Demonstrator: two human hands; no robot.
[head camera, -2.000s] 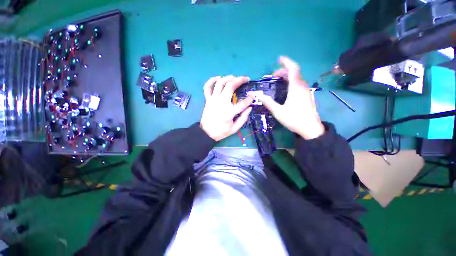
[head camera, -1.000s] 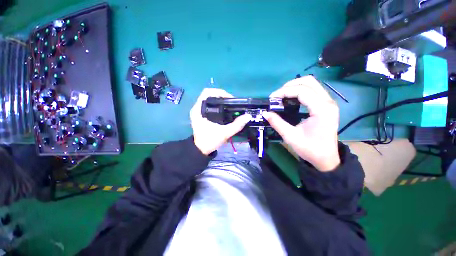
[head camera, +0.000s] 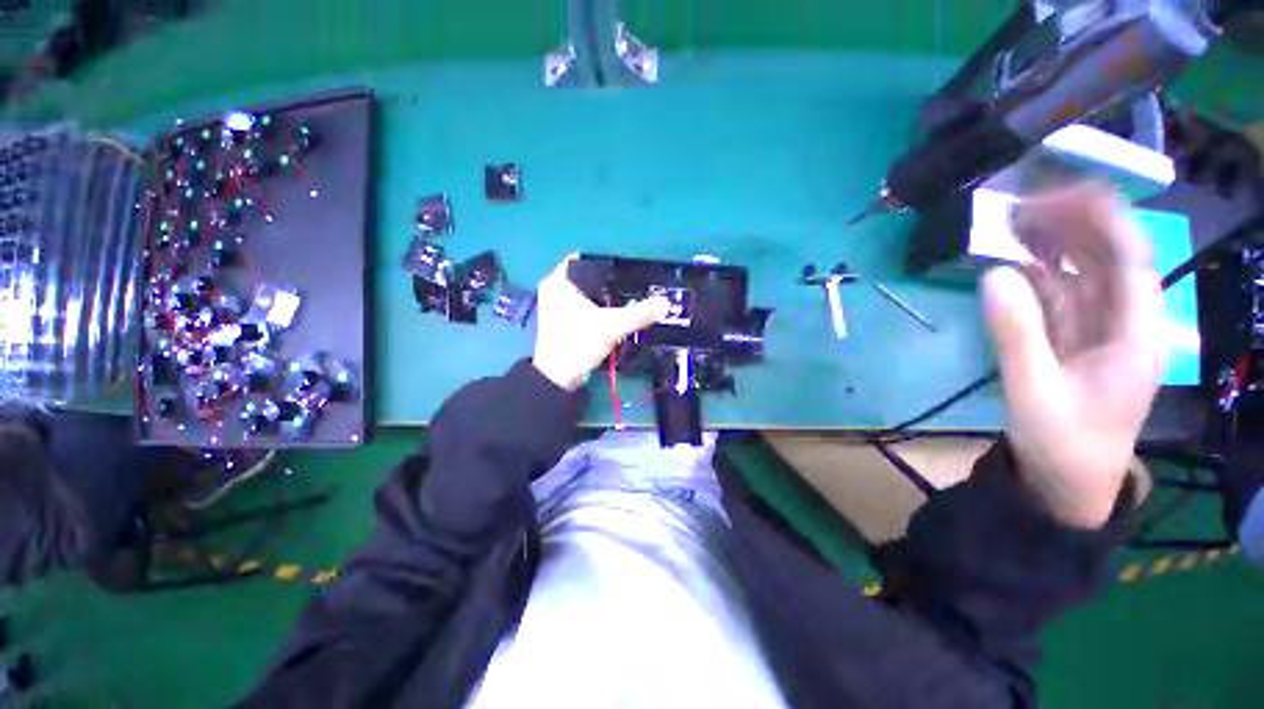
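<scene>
The black housing (head camera: 714, 294) lies on the green bench mat in front of me, its narrow black part pointing towards me. My left hand (head camera: 582, 327) holds its left side, thumb pressed near a small silver part (head camera: 671, 306) inside. A thin red wire hangs from its left. My right hand (head camera: 1078, 346) is raised at the right, by the screw feeder (head camera: 995, 226); its fingers are blurred, and whether they hold anything cannot be told. The electric screwdriver (head camera: 991, 139) hangs above the bench at the upper right, its bit pointing left.
The dark parts tray (head camera: 326, 208) with small motors is at the left, blister trays (head camera: 63, 263) beyond it. Several square black plates (head camera: 503, 182) lie left of the housing. A T-shaped part (head camera: 836, 301) and a thin rod (head camera: 905, 308) lie right. The teal box (head camera: 1180, 277) is far right.
My right hand has left the housing and moved right to the feeder. The housing has gone from raised and tilted to lying on the mat, my left hand still on it. The T-shaped part is now uncovered.
</scene>
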